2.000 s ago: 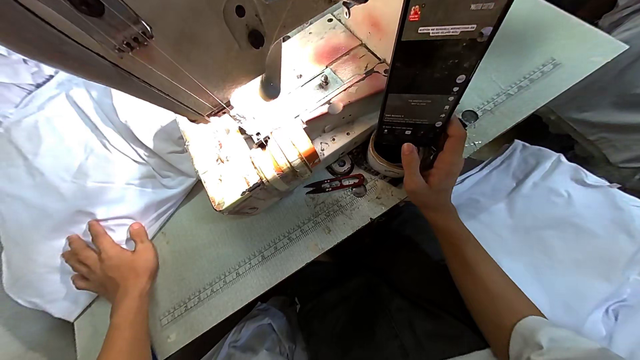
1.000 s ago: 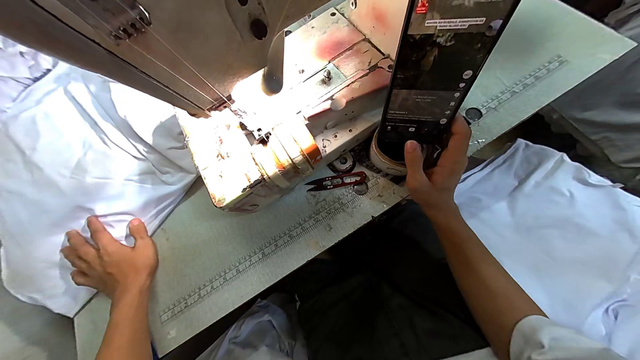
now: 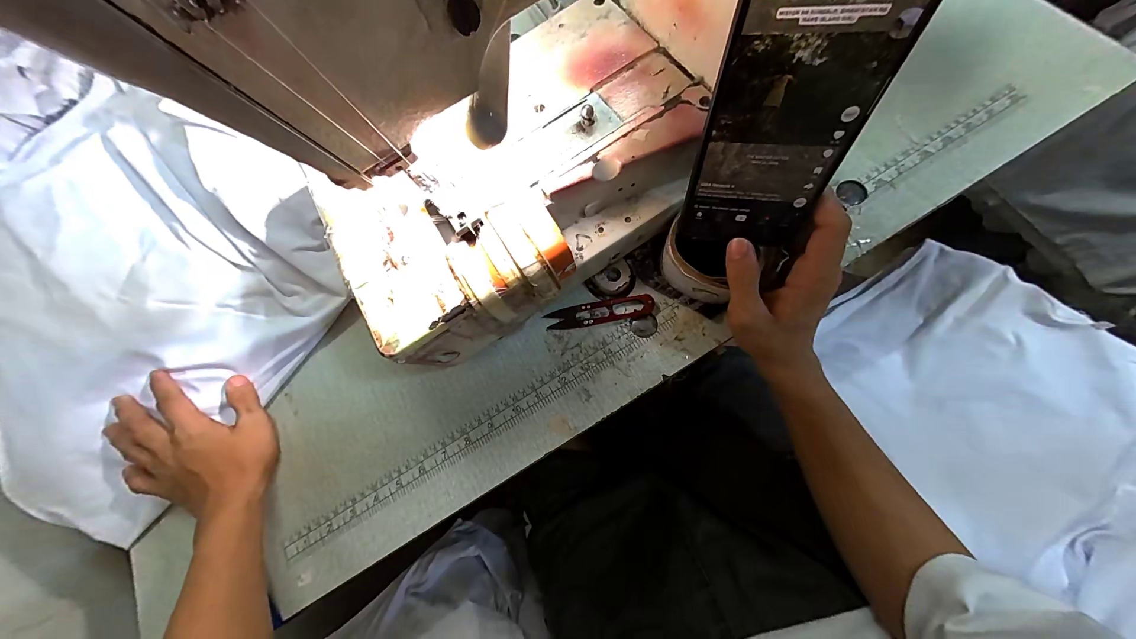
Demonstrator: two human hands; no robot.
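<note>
My left hand (image 3: 200,439) lies with spread fingers on white fabric (image 3: 115,293) at the left of the sewing machine table. At the right, my right hand (image 3: 790,284) grips the lower end of a smartphone (image 3: 781,115) whose screen is lit. The phone stands tilted above a round container (image 3: 697,282). Between the hands is a sewing machine (image 3: 426,284), its needle area brightly lit. Red-handled thread snips (image 3: 603,311) lie on the table by the machine bed, next to a small metal disc (image 3: 643,326).
A ruler scale (image 3: 461,444) runs along the table's front edge, and another (image 3: 941,138) is at the far right. More white fabric (image 3: 985,382) lies right of my forearm. A round metal part (image 3: 612,277) rests beside the machine bed. Pale cloth (image 3: 453,577) is below the table edge.
The picture on the phone's screen has changed. Both hands have stayed where they were.
</note>
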